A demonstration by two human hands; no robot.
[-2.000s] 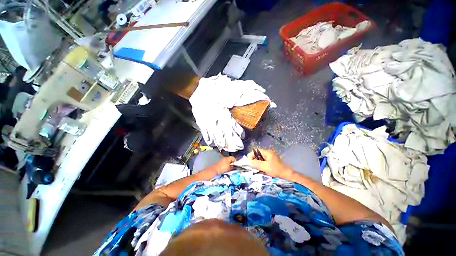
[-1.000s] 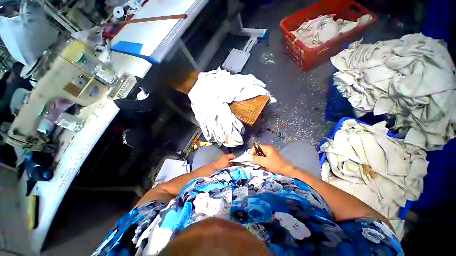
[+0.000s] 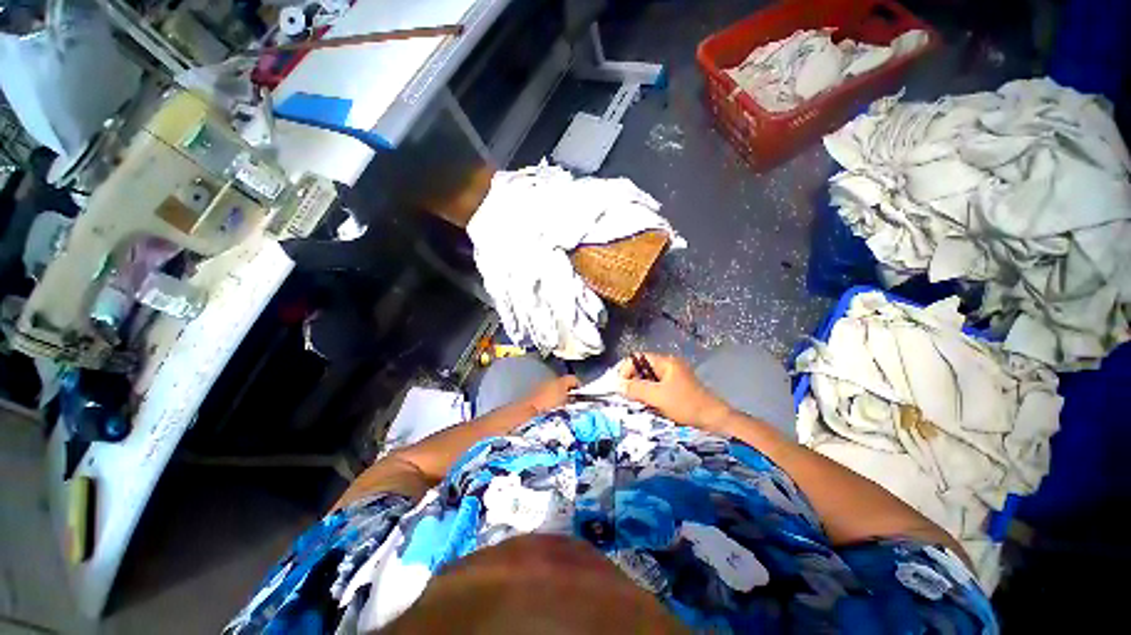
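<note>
A small white cloth piece (image 3: 603,383) is held over my lap between both hands. My left hand (image 3: 548,396) pinches its left side; the fingers are small and partly hidden. My right hand (image 3: 671,390) holds its right side, with a small dark tool (image 3: 644,366) sticking up between the fingers, likely thread snips. The rest of the tool is hidden in the hand. White cloth (image 3: 542,254) lies draped over a tan wicker stool or basket (image 3: 623,266) ahead of my knees.
Cream cloth in a blue-rimmed tub (image 3: 805,360) is by my right knee, with a larger cloth heap (image 3: 992,205) beyond it. A red crate (image 3: 759,133) with cloth stands ahead. A sewing machine (image 3: 124,230) on a white table (image 3: 199,399) is at left. White scraps (image 3: 425,417) lie by my left knee.
The view has shifted slightly, so the surroundings sit a little higher. Both hands keep hold of the white cloth over the lap, with only small shifts of the fingers and cloth.
</note>
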